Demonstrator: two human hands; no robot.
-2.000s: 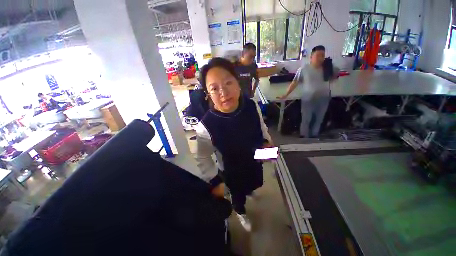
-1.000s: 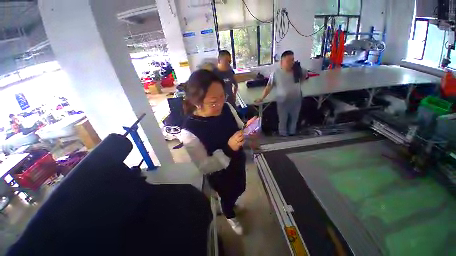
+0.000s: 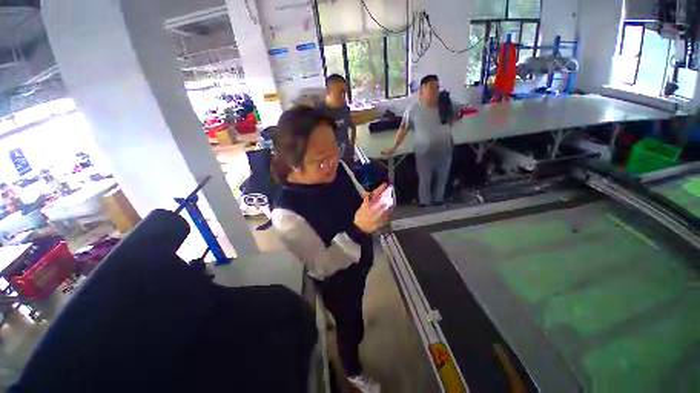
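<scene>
Neither of my hands is in the picture. A thick black fabric roll (image 3: 115, 307) lies nearest in front of me at the lower left, with its black cloth spread toward the lower middle. To the right is the wide cutter bed with a metal side rail (image 3: 411, 295). On the bed lies a fabric lay under plastic film (image 3: 568, 284), showing green-lit patches. A person (image 3: 315, 207) stands between the roll and the cutter and holds a pale-edged smartphone (image 3: 385, 198) in both hands.
Two more people stand behind, one (image 3: 431, 142) leaning a hand on a long pale table (image 3: 537, 123). A white pillar (image 3: 130, 100) and a blue stand (image 3: 205, 230) are at left. A red basket (image 3: 42, 270) is far left; a green basket (image 3: 652, 156) is at right.
The view has turned to the right. The near person has turned from facing me toward the cutter and raised the phone, now held with both hands.
</scene>
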